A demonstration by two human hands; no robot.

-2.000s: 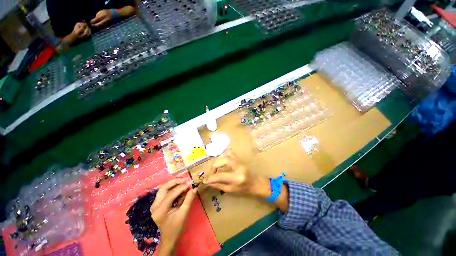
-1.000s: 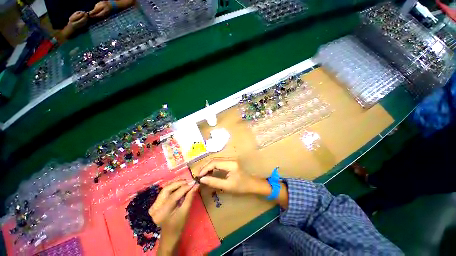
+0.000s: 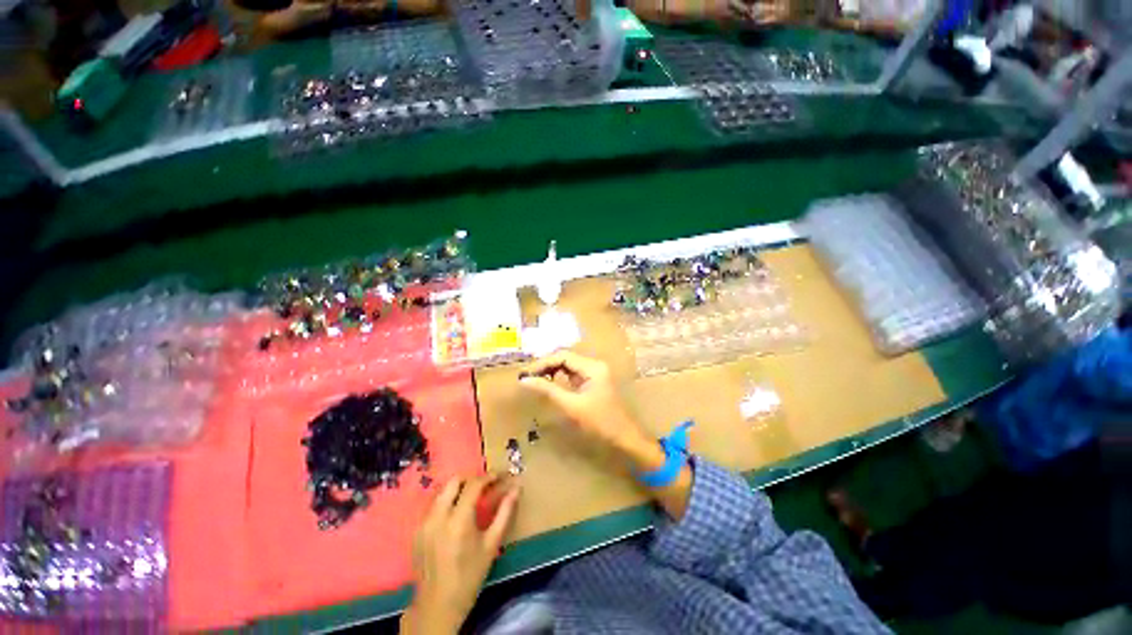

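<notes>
My right hand (image 3: 593,403), with a blue band on the wrist, is over the tan board (image 3: 695,422). Its thumb and fingertips pinch a tiny dark part (image 3: 529,376). My left hand (image 3: 457,546) is lower, at the front edge where the red mat (image 3: 279,459) meets the board. Its fingers are bent and red shows between thumb and finger; whether it holds a tiny part cannot be told. A few small dark pieces (image 3: 515,454) lie on the board between the hands. A heap of black parts (image 3: 364,444) lies on the red mat.
Partly filled clear trays lie on the mat (image 3: 354,316) and board (image 3: 714,329). A white box (image 3: 490,310), small bottle (image 3: 549,279) and white dish (image 3: 552,330) stand behind my hands. Stacked trays are at far left (image 3: 118,360) and right (image 3: 888,267); a purple-looking tray (image 3: 93,533) is lower left.
My hands have come apart: the left moved towards the front edge, the right stays farther back over the board. The view has shifted, showing the whole black heap and more of the purple-looking tray.
</notes>
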